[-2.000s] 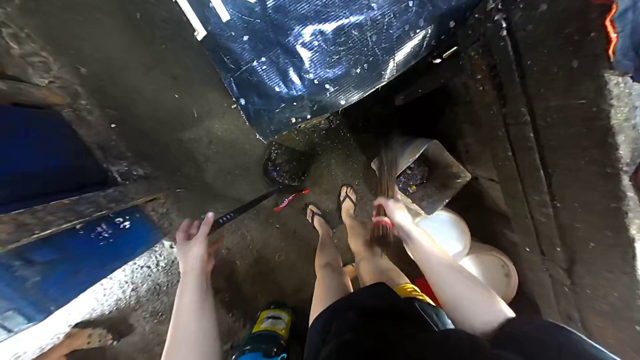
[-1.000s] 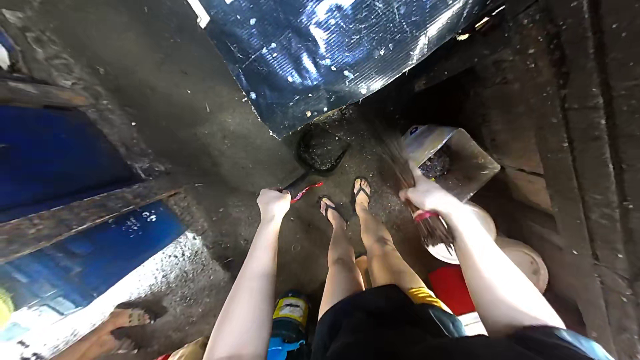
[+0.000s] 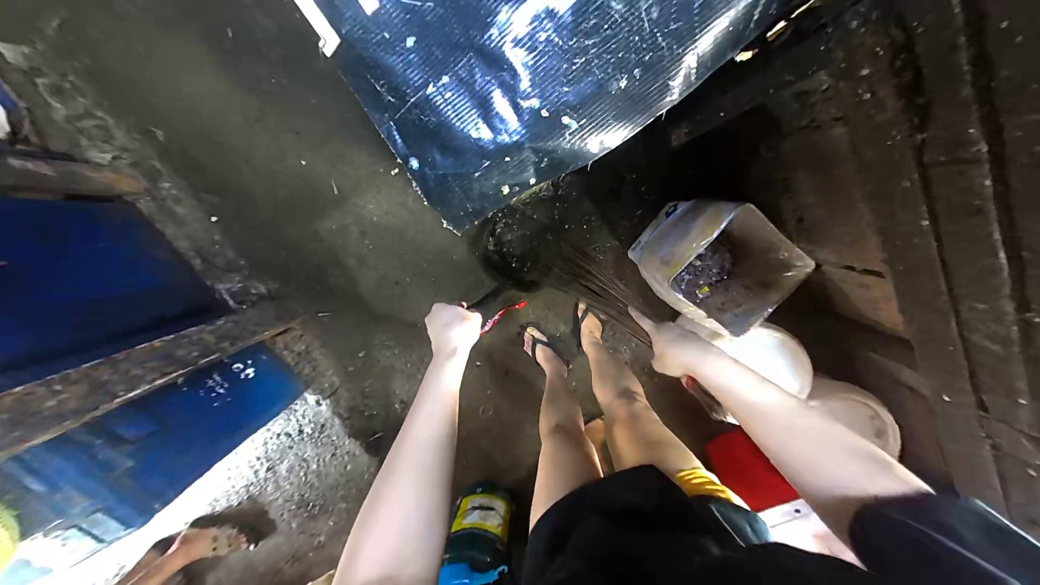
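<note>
My left hand (image 3: pixel 453 329) is closed around the black handle of a dustpan (image 3: pixel 516 248), whose dark pan lies on the floor under the corner of a shiny dark blue sheet. A red strip (image 3: pixel 508 313) hangs by that handle. My right hand (image 3: pixel 673 345) grips a stick broom (image 3: pixel 597 284), its thin brown bristles pointing toward the pan's edge. The bristle tips are blurred and blend into the dark floor. Just beyond my right hand, a grimy square plastic container (image 3: pixel 727 268) lies tilted, with dark debris (image 3: pixel 705 272) inside.
The blue sheet (image 3: pixel 520 89) covers the top middle. Round pale buckets or lids (image 3: pixel 853 414) and a red object (image 3: pixel 751 471) are at right. A dark bottle with a yellow label (image 3: pixel 482 516) stands near my legs. Another person's foot (image 3: pixel 215 540) shows at lower left.
The left hand has moved closer to the pan from farther back on the handle. The broom's bristles now reach beside the dustpan; two seconds ago they were near the container.
</note>
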